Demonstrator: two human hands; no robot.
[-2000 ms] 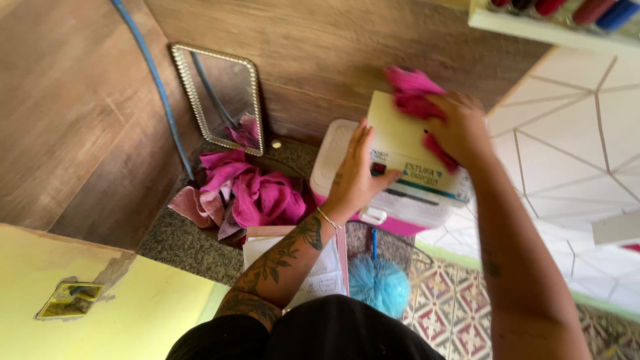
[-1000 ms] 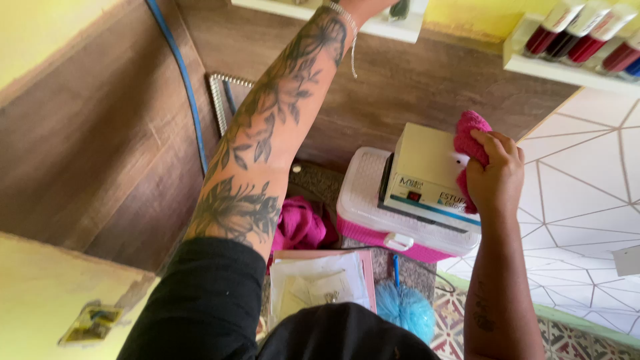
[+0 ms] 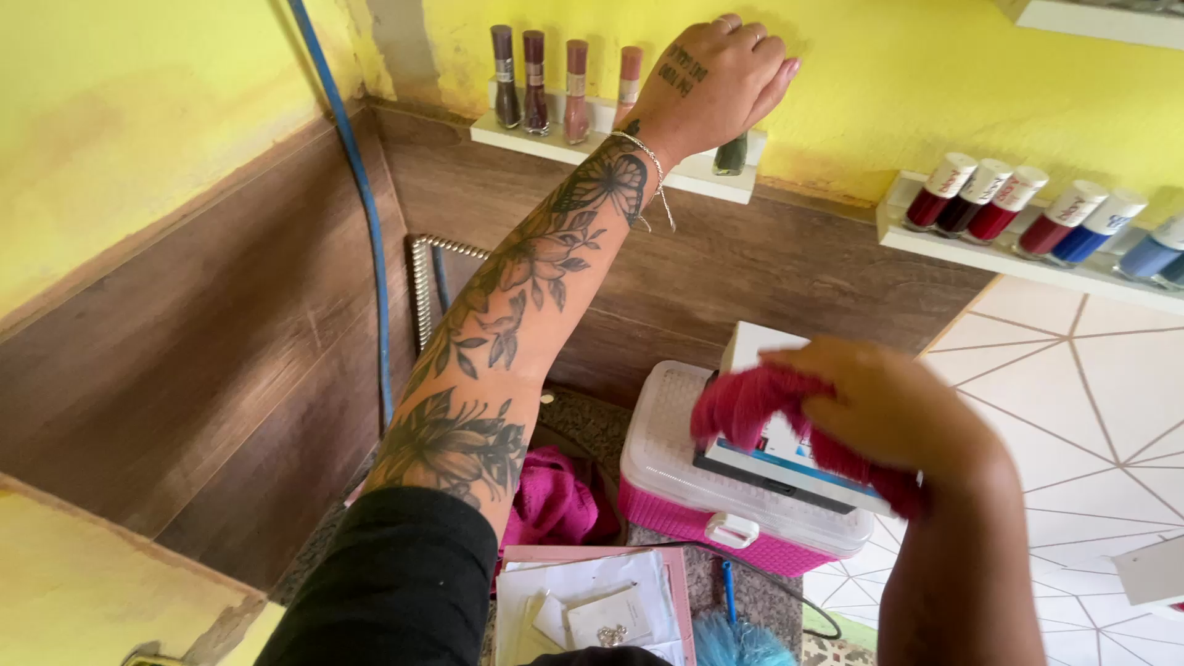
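Observation:
My left hand [image 3: 717, 83] reaches up to the small white wall shelf [image 3: 606, 153]. Its fingers are curled, and whatever they may touch behind them is hidden. Beside it on the shelf stand several nail polish bottles [image 3: 576, 91], and a dark green one [image 3: 731, 155] shows just below the hand. My right hand [image 3: 869, 398], blurred, grips a dark pink cloth [image 3: 763, 402] over a white box-shaped appliance [image 3: 747, 344]. That appliance rests on the translucent lid of a pink plastic case [image 3: 666, 444].
A second shelf [image 3: 1008, 254] with several polish bottles is at right. A blue hose [image 3: 365, 203] runs down the left corner near a framed mirror [image 3: 425, 287]. Pink cloth [image 3: 555, 499], a tray of papers [image 3: 684, 592] and a blue fluffy item [image 3: 740, 643] lie below.
My left hand has moved from the appliance up to the wall shelf. My right hand has stayed around the appliance with the pink cloth. The view has tilted upward.

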